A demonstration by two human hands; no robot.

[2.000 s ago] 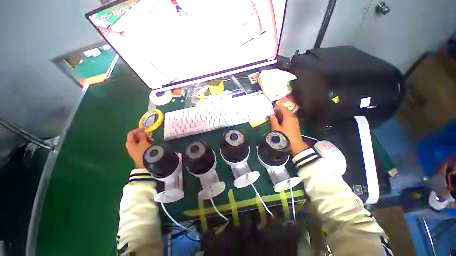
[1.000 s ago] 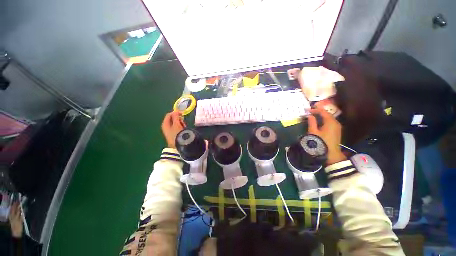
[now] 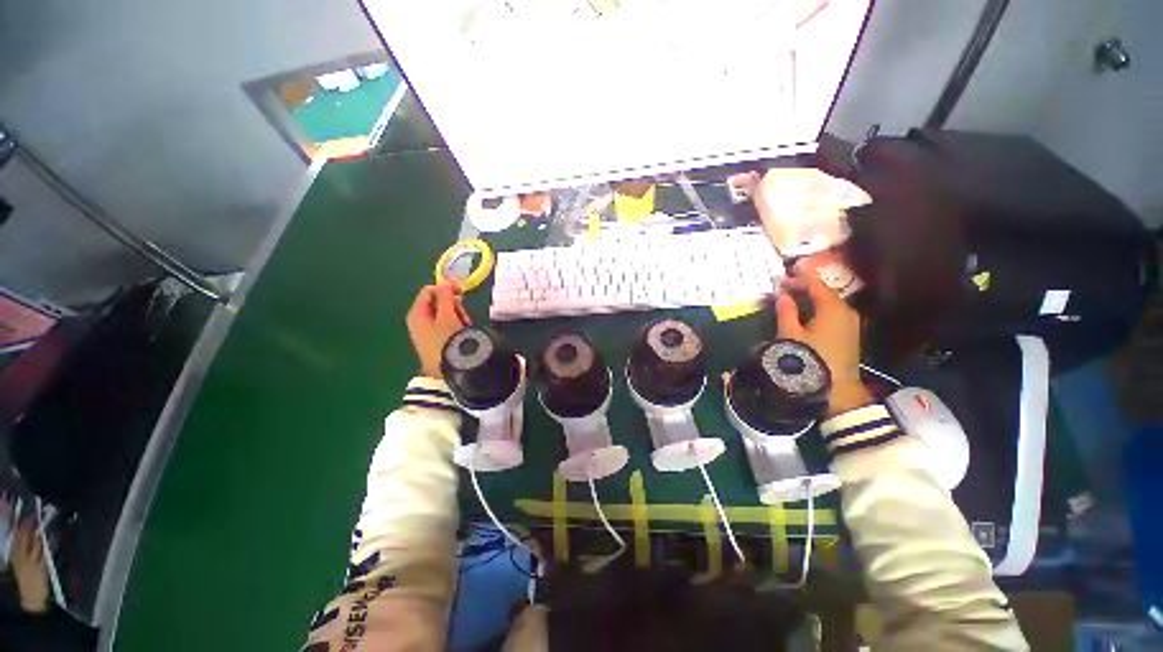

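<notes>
Four white security cameras with round black fronts stand in a row: far left (image 3: 482,369), second (image 3: 574,376), third (image 3: 668,363) and far right (image 3: 778,382). Each front shows a dotted ring, and a thin white cable runs from each foot to the front edge. My left hand (image 3: 436,329) is behind the far-left camera, close to the yellow tape roll (image 3: 464,264). My right hand (image 3: 820,334) is behind the far-right camera, its fingertips at the right end of the white keyboard (image 3: 638,274). The cameras partly hide both hands; I cannot tell whether either holds anything.
A bright monitor (image 3: 625,89) stands behind the keyboard. A white mouse (image 3: 930,436) lies at right, near a long white strip (image 3: 1028,459) and a large black case (image 3: 1039,242). A crumpled pale bag (image 3: 806,210) lies behind my right hand. Another person's hand (image 3: 28,567) shows at lower left.
The view has swung left and closer since the oldest frame, so the bench things appear farther right. Both hands stay in nearly the same places behind the outer cameras.
</notes>
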